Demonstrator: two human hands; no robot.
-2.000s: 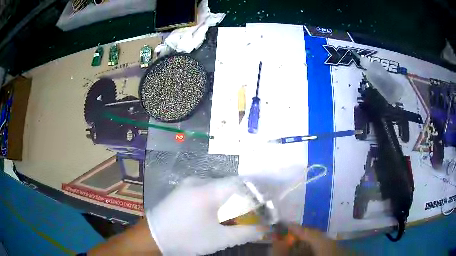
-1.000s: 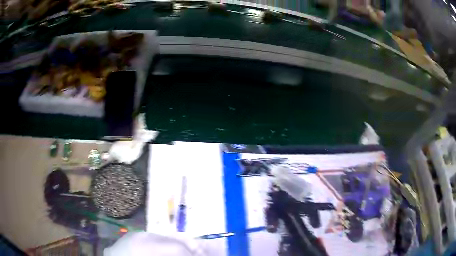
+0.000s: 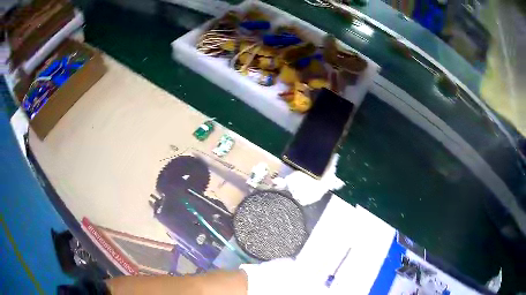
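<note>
My left hand (image 3: 274, 280), in a white glove, is at the bottom edge. Its bare forearm comes in from the left; the fingers are cut off, so I cannot tell what it holds. My right hand is out of view. A round black-rimmed dish of small speckled grey pieces (image 3: 269, 224) stands just beyond the glove. A green strip (image 3: 213, 230) lies left of the dish. Three small green-white circuit boards (image 3: 223, 145) lie in a row beyond it. A small screwdriver (image 3: 337, 269) lies on white paper (image 3: 323, 242), right of the glove.
A black phone (image 3: 320, 132) leans over the near edge of a white foam tray (image 3: 225, 72) of yellow and blue wired units. White tissue (image 3: 311, 184) lies under the phone. A cardboard box (image 3: 69, 103) of blue parts is at upper left. The dark green conveyor (image 3: 415, 178) runs behind.
The view has swung left and tilted, bringing in the cardboard box and the whole tray. Two seconds ago both hands were around a yellow piece with pliers; now only the left forearm and part of its glove show.
</note>
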